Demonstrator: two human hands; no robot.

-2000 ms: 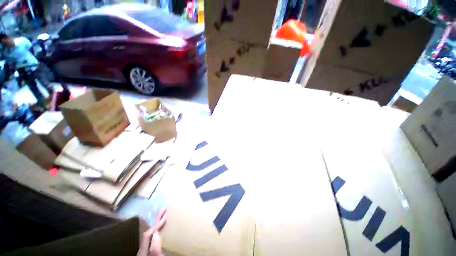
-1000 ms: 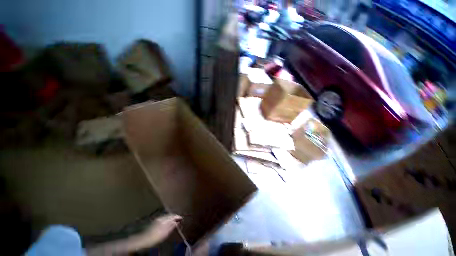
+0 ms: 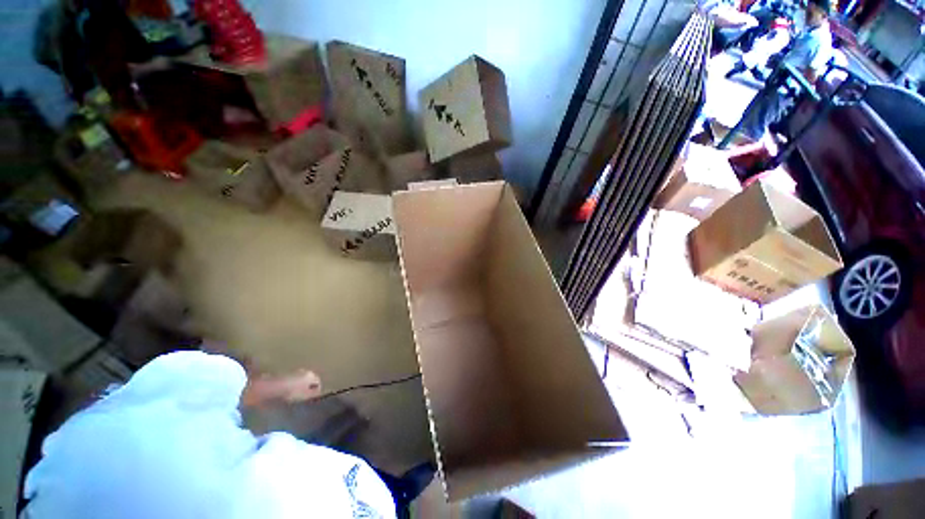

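A large open tan carton [image 3: 461,329] stands before me, its opening towards me; its visible inside shows no goods. My left hand [image 3: 286,387], below a white sleeve, is left of the carton and apart from it. Its fingers are small and blurred, so I cannot tell whether it holds anything. My right hand is not in view. A dark thing at the lower edge beside the carton is unclear.
Small cartons [image 3: 465,114] lie by the pale wall. Flattened cartons [image 3: 649,152] lean upright beside the doorway. Open cartons [image 3: 763,248] stand outside, near a dark red car [image 3: 862,182]. A black cable [image 3: 365,386] crosses the floor. A person sits outside at the upper right.
The view has swung left, from the printed cartons to the open carton and room. My left hand was at the open carton's near edge one second ago; it is now apart from it.
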